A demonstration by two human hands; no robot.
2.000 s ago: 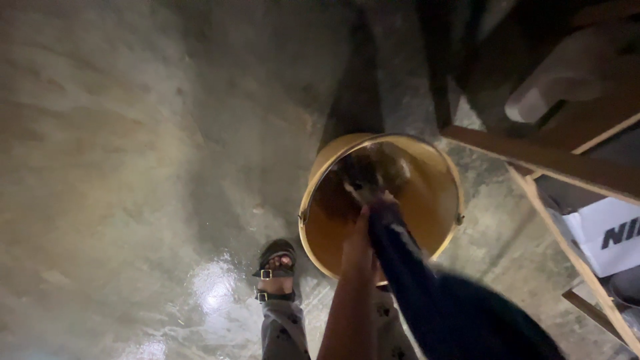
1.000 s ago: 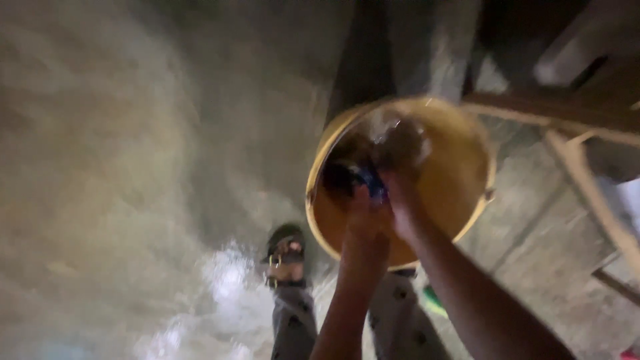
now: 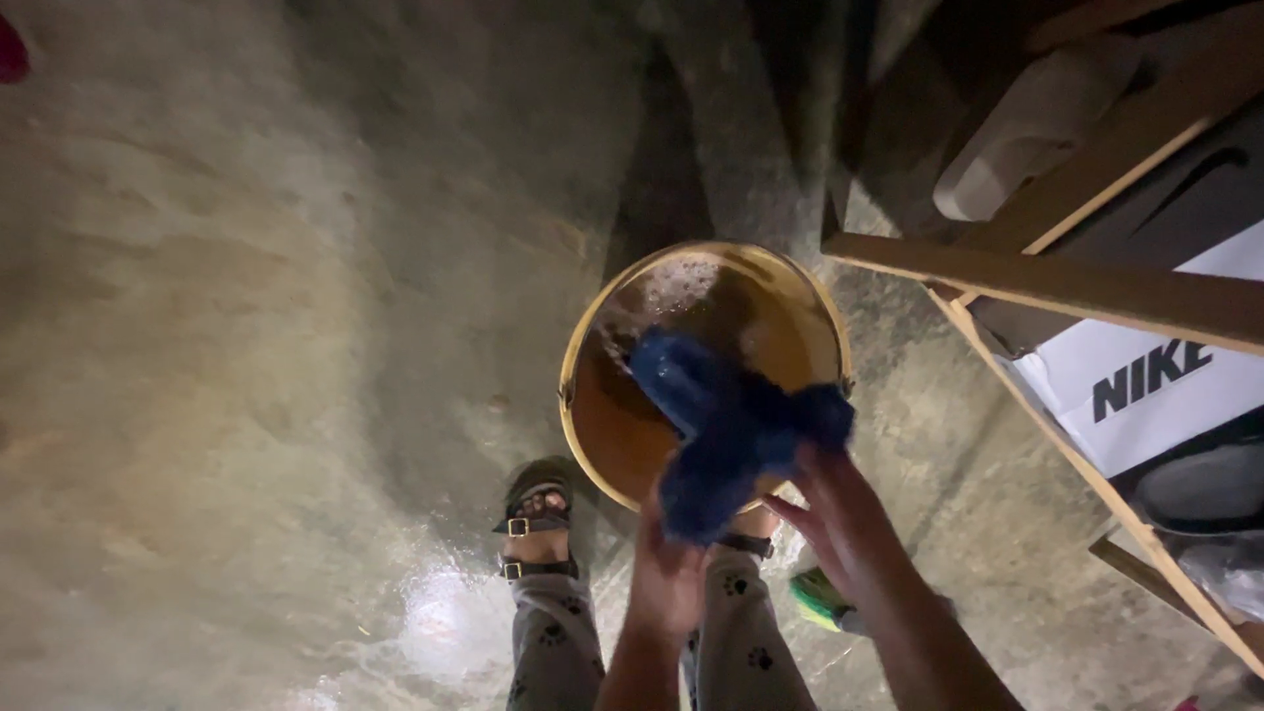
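Note:
A wet, dark blue cloth (image 3: 736, 425) is held up over a yellow bucket (image 3: 632, 474) that stands on the floor. My left hand (image 3: 671, 563) grips the cloth's lower left end, just outside the near rim. On the other side my right hand (image 3: 829, 504) holds its right end; some of the fingers are spread below it. Brownish water with suds (image 3: 681, 283) shows inside the bucket. The cloth hides part of the water and of the near rim.
At the right stands a wooden rack (image 3: 1047, 296) with a Nike shoebox (image 3: 1155, 385), a dark shoe (image 3: 1205, 489) and a pale shoe (image 3: 1017, 148). A green brush-like object (image 3: 818, 597) lies behind my right forearm. My sandalled foot (image 3: 538, 513) is left of the bucket; the concrete floor looks wet.
Both hands were down inside the bucket a second ago; now they are nearer to me, with the blue cloth lifted above the water and spread between them.

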